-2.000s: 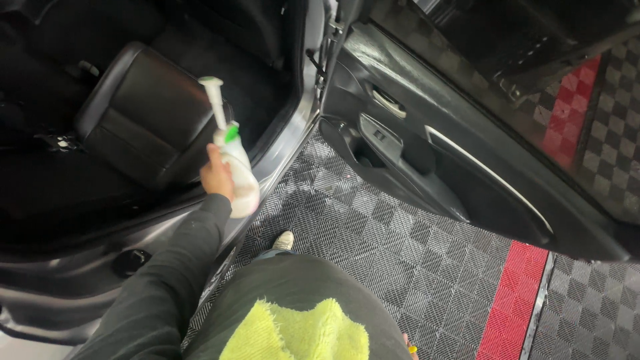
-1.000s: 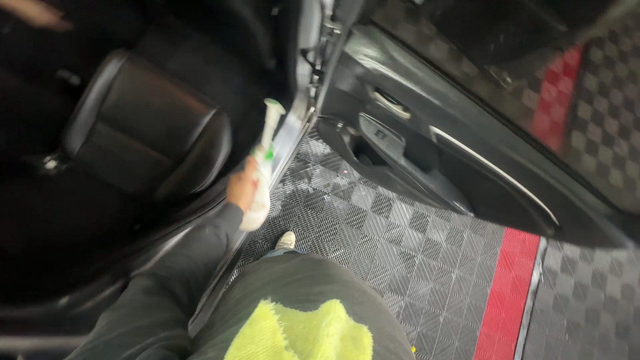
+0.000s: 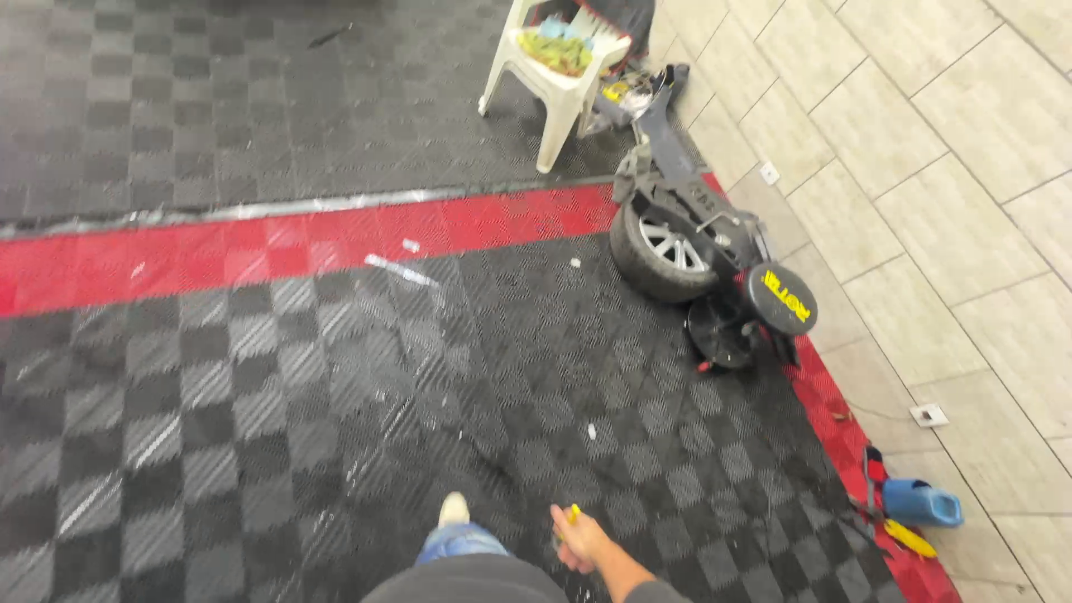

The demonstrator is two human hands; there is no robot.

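My right hand [image 3: 578, 540] is at the bottom centre, its fingers closed around a small yellow-tipped object [image 3: 573, 512], most of which the hand hides. It hangs beside my dark shirt [image 3: 473, 582], over the black tiled floor [image 3: 536, 377]. A light shoe [image 3: 454, 509] and a blue jeans leg [image 3: 461, 540] show just left of it. My left hand is out of the frame.
A white plastic chair [image 3: 563, 92] holding yellow-green cloths [image 3: 557, 54] stands at the top. By the tiled wall [image 3: 946, 251] are a car wheel [image 3: 662, 255], a round-topped black stool [image 3: 780, 299], a blue container [image 3: 921, 504] and a yellow item [image 3: 910, 539]. Small white scraps [image 3: 402, 270] lie on the floor.
The view has swung away from the open car door and seat. The left hand, earlier holding a white bottle by the doorway, has left the view. The right hand now shows.
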